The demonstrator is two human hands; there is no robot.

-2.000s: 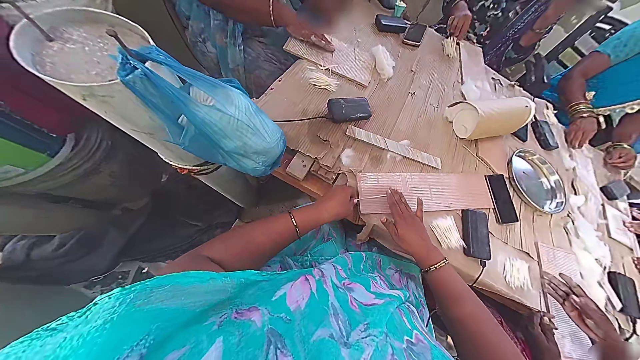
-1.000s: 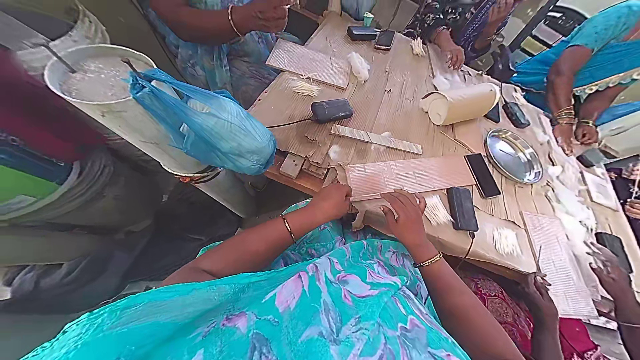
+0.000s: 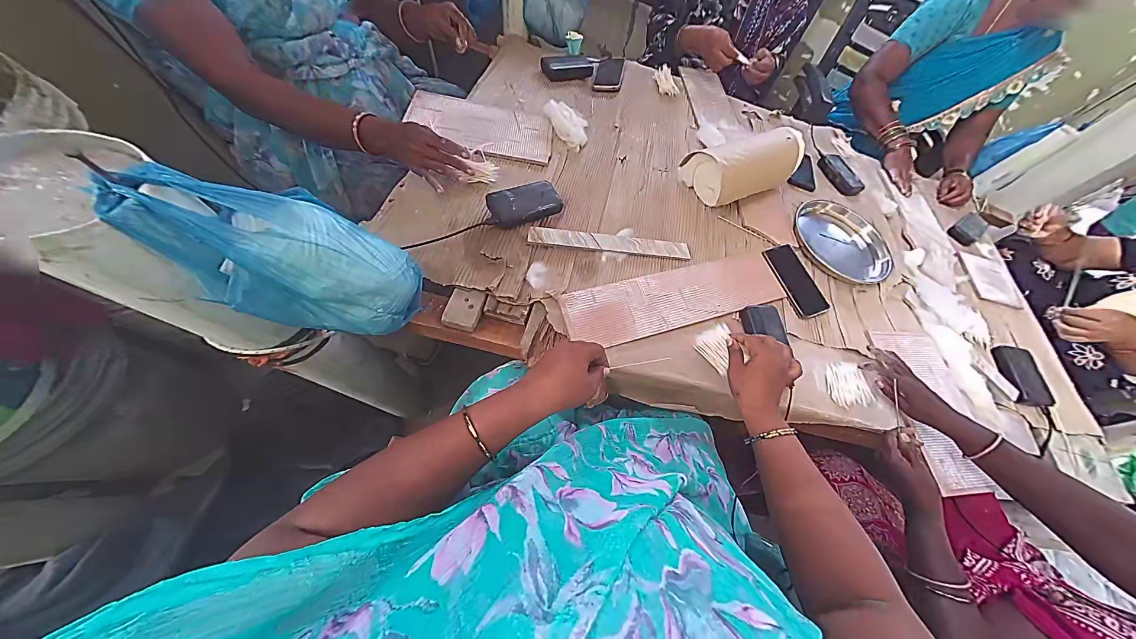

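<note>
My left hand (image 3: 572,374), at the table's near edge, is closed on a thin stick (image 3: 641,364) that points right. My right hand (image 3: 761,377) is beside a bundle of thin white sticks (image 3: 713,349), its thumb and finger at the bundle's right side; whether it grips any is unclear. Behind both hands lies a pinkish ribbed board (image 3: 672,299). A black phone (image 3: 796,280) touches its right end. A dark box-like device (image 3: 764,324) sits just behind my right hand. A second bundle of white sticks (image 3: 849,384) lies farther right.
A blue plastic bag (image 3: 293,257) hangs beside a white bucket (image 3: 67,200) at left. On the cardboard-covered table (image 3: 612,191) stand a steel plate (image 3: 843,241), a cream roll (image 3: 750,167), a narrow strip (image 3: 609,242) and cotton tufts. Co-workers' hands (image 3: 914,399) work close at right and around the table.
My right hand has moved right, off the near side of the ribbed board to the stick bundle. My left hand stays near the board's left end. A co-worker's hand has come down to the far-left sticks.
</note>
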